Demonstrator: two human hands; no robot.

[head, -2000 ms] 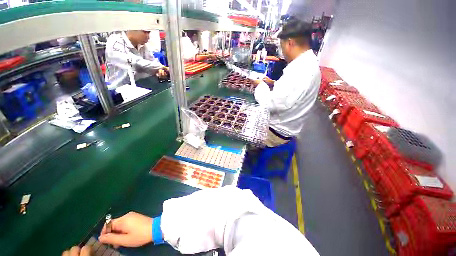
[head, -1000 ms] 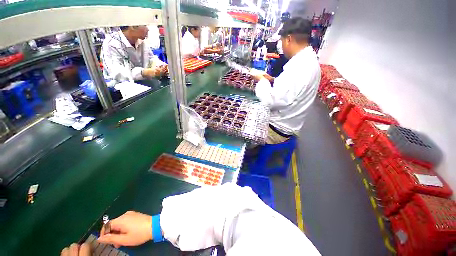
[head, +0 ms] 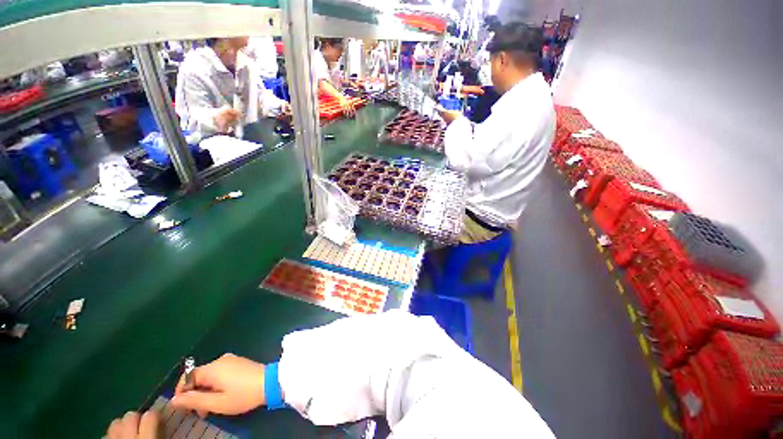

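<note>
My right hand, with a blue wrist band, is at the lower left. Its fingers are closed on tweezers, whose pale upper end stands up; their lower end is hidden by the hand. A tan-grey adhesive strip sheet lies under and beside this hand, cut off by the bottom edge. My left hand shows only as fingertips at the bottom edge, at the sheet's left side; whether it holds anything is hidden. A small electronic module lies on the green belt at the left.
An orange-red label sheet, a second strip sheet, a plastic bag by a metal post and a blister tray lie ahead. A person in white sits beyond. Red crates line the aisle.
The modules on the belt have moved away from me and to the right. Another dark piece has come in at the left edge. My hands have stayed nearly in place.
</note>
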